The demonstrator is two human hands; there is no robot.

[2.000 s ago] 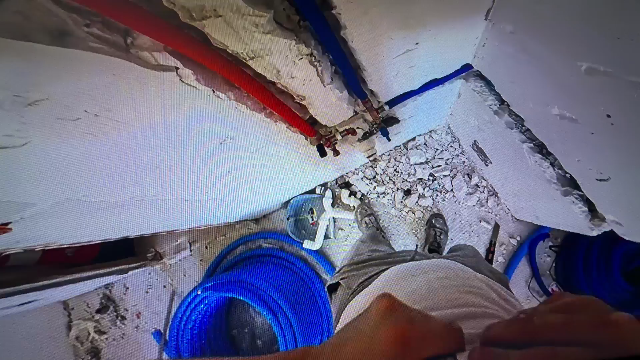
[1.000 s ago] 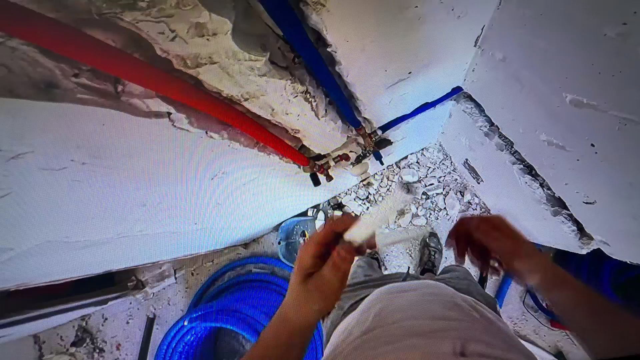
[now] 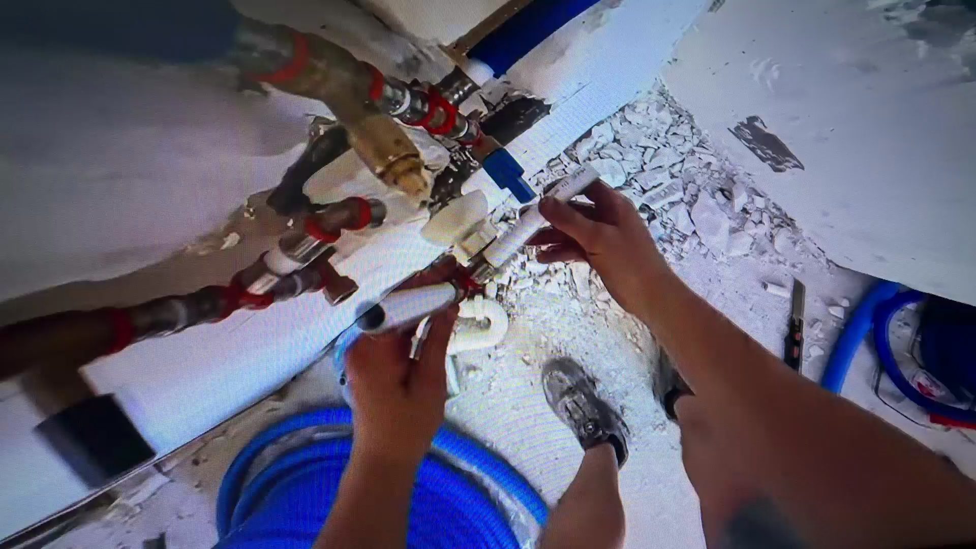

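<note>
My left hand (image 3: 400,358) grips a white plastic pipe piece (image 3: 415,305) with a dark open end, low beside the wall. My right hand (image 3: 595,229) holds a white pipe length (image 3: 534,217) slanting up to the right; its lower end meets a metal fitting near my left fingers. Just above the right hand's pipe is a blue-handled valve (image 3: 507,171) on metal fittings. Left of it are a brass fitting (image 3: 389,156) and a branched metal pipe with red rings (image 3: 278,267). A curved white drain piece (image 3: 484,324) shows below my left hand's pipe.
A coil of blue corrugated pipe (image 3: 328,480) lies on the floor below my left arm. Broken rubble (image 3: 686,183) lies along the wall's foot. A narrow dark-handled tool (image 3: 795,328) and more blue pipe (image 3: 858,335) lie at right. My shoe (image 3: 583,404) stands on the dusty floor.
The view has moved much closer to the valves. Both hands have come up toward the pipework; the right hand, which showed no clear hold a second ago, now grips a white pipe.
</note>
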